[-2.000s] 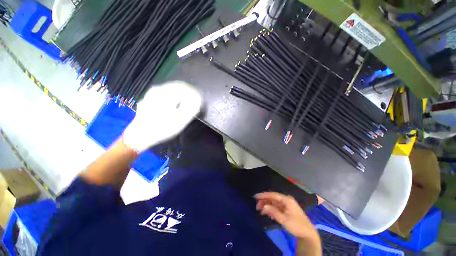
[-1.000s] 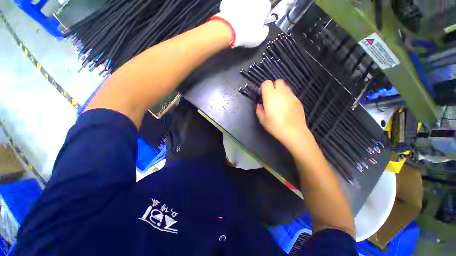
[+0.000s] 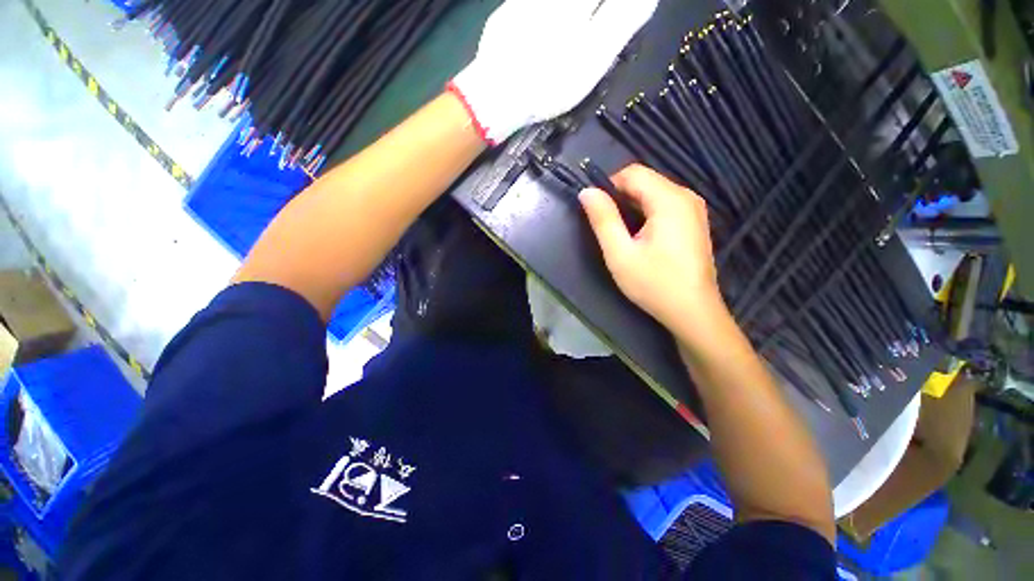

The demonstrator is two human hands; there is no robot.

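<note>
My left hand (image 3: 550,57), in a white knit glove with a red cuff edge, lies over a short grey loading bar (image 3: 509,170) at the dark table's left end. The bar's lower end shows below the glove; the rest is hidden. My bare right hand (image 3: 663,233) holds black cables (image 3: 598,176) between thumb and fingers, their tips close to the bar. A row of black cables (image 3: 771,193) lies on the table, gold terminal tips at the upper end and stripped wire ends at the lower right.
A thick pile of black cables (image 3: 306,57) lies on the green mat at upper left. The green machine (image 3: 947,51) stands at upper right. A white bucket (image 3: 890,454) and blue bin (image 3: 907,533) are at lower right. More blue bins (image 3: 85,414) stand on the floor at left.
My gloved left hand has come down and left from the table's far edge, and the grey bar now shows under it. My right hand holds cable tips nearer the bar.
</note>
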